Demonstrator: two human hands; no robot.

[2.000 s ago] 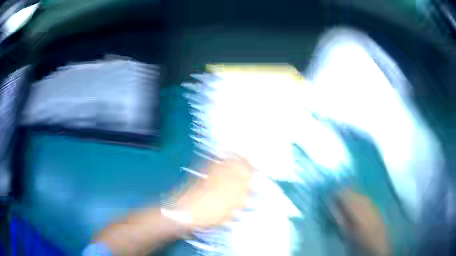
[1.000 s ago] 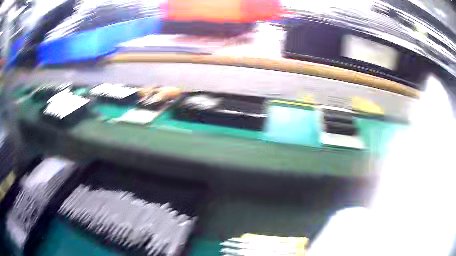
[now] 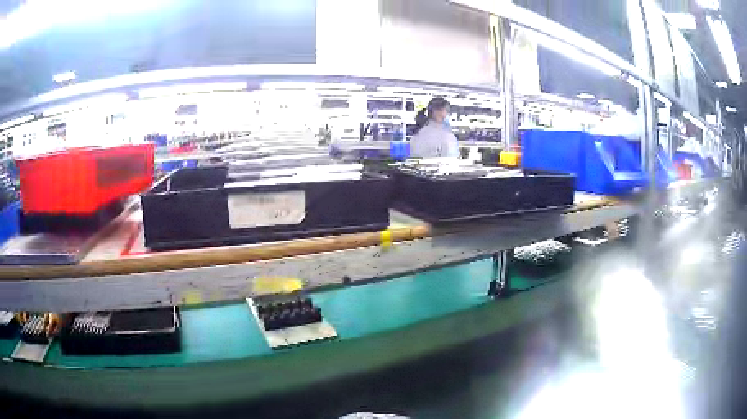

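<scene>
Neither of my hands is in the picture. Nearest in front of me runs a dark green strip (image 3: 344,364), with a green bench top (image 3: 409,299) beyond it. On the bench top, a black toothed fixture (image 3: 288,313) sits on a pale plate. To its left is a black tray (image 3: 123,334) with silvery parts in its left end. A small whitish object (image 3: 373,416) is cut off by the bottom edge; I cannot tell what it is.
A shelf with a wooden edge (image 3: 270,250) crosses above the bench. It holds a red bin (image 3: 86,180), a black crate (image 3: 344,209) with a white label, another black crate (image 3: 491,195) and blue bins (image 3: 565,159). A masked person (image 3: 436,135) is beyond. Bright glare covers the lower right.
The view has swung up from the row of shafts to the shelf and the room beyond. My hands, seen blurred two seconds ago, are out of the picture.
</scene>
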